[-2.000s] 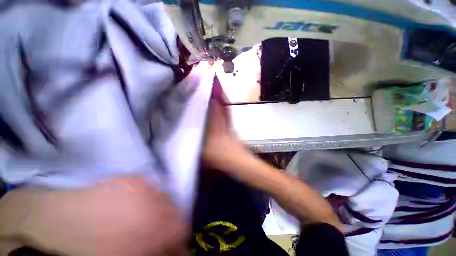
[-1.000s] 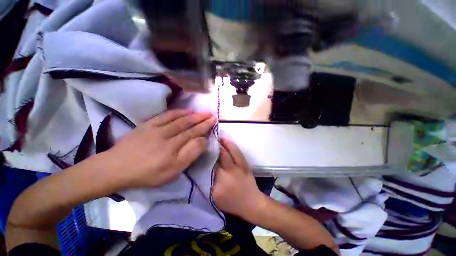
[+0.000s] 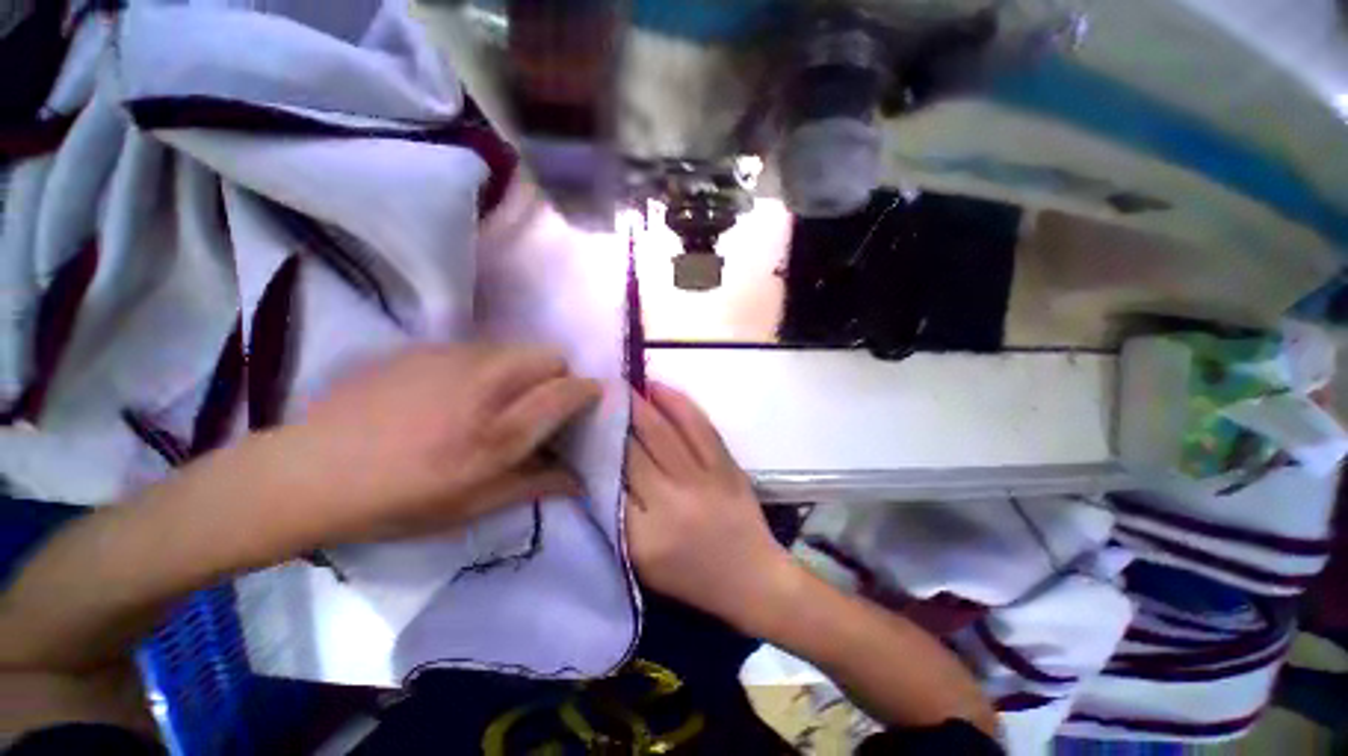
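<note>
The white garment body [image 3: 547, 310] lies left of the needle, with its edge running down from the presser foot [image 3: 695, 222]. A strip of maroon fabric [image 3: 636, 318] shows along that edge. My left hand [image 3: 458, 428] is on the white cloth, blurred, with its fingers bent; whether it pinches cloth is unclear. My right hand [image 3: 695, 517] holds the cloth edge between thumb and fingers, below the needle. The cloth's dark-edged lower end hangs towards my lap.
The sewing machine [image 3: 1124, 148] stands behind and to the right. A small green packet [image 3: 1234, 406] is at the bed's right end. Bundled garment pieces [image 3: 1035, 561] lie below right. A blue basket [image 3: 197, 672] is lower left. More cloth is heaped left.
Since one second ago, my left hand has drawn back from the seam edge, to the left and down. Maroon fabric now shows at the edge above my right hand, which still holds it.
</note>
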